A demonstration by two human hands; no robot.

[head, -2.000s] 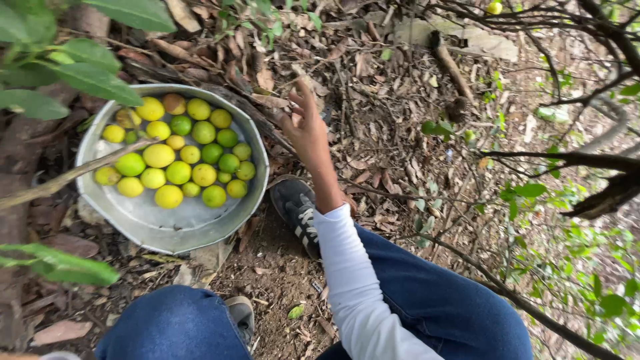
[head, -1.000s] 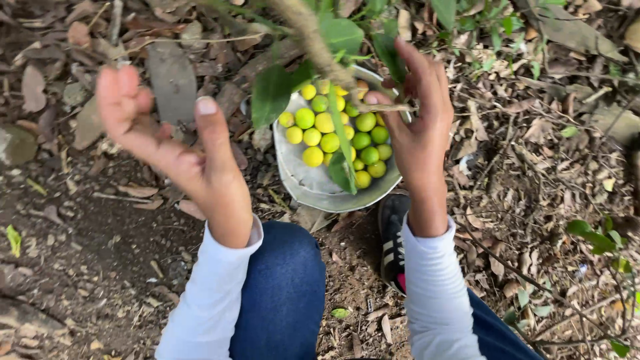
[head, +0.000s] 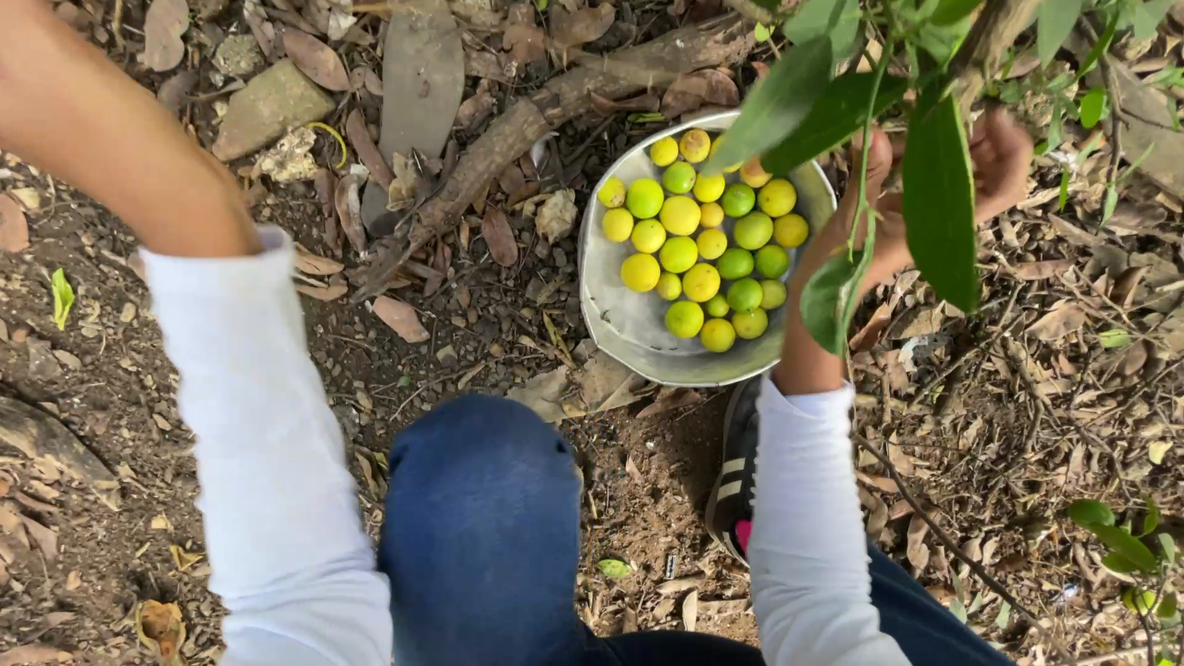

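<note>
A round metal basin (head: pixel 622 326) holds many yellow and green limes (head: pixel 680 215) and rests on the leaf-strewn ground. My right hand (head: pixel 925 199) is just right of the basin, beside a leafy branch (head: pixel 994 42); leaves cover part of it. Its fingers look curled near the branch, and whether they grip anything cannot be told. On the left my forearm in a white sleeve (head: pixel 268 416) reaches up past the top left edge, so my left hand is out of the frame.
A thick fallen branch (head: pixel 527 125) lies left of the basin, near a flat stone (head: pixel 268 109). Green leaves (head: pixel 939 190) hang over the basin's right side. My bent knee (head: pixel 481 499) and shoe (head: pixel 735 462) are below. Thin twigs (head: pixel 953 546) cross the lower right.
My left hand, seen with spread fingers a second ago, has moved up and left out of the frame. My right hand has moved from over the basin's rim to the right. The view has shifted.
</note>
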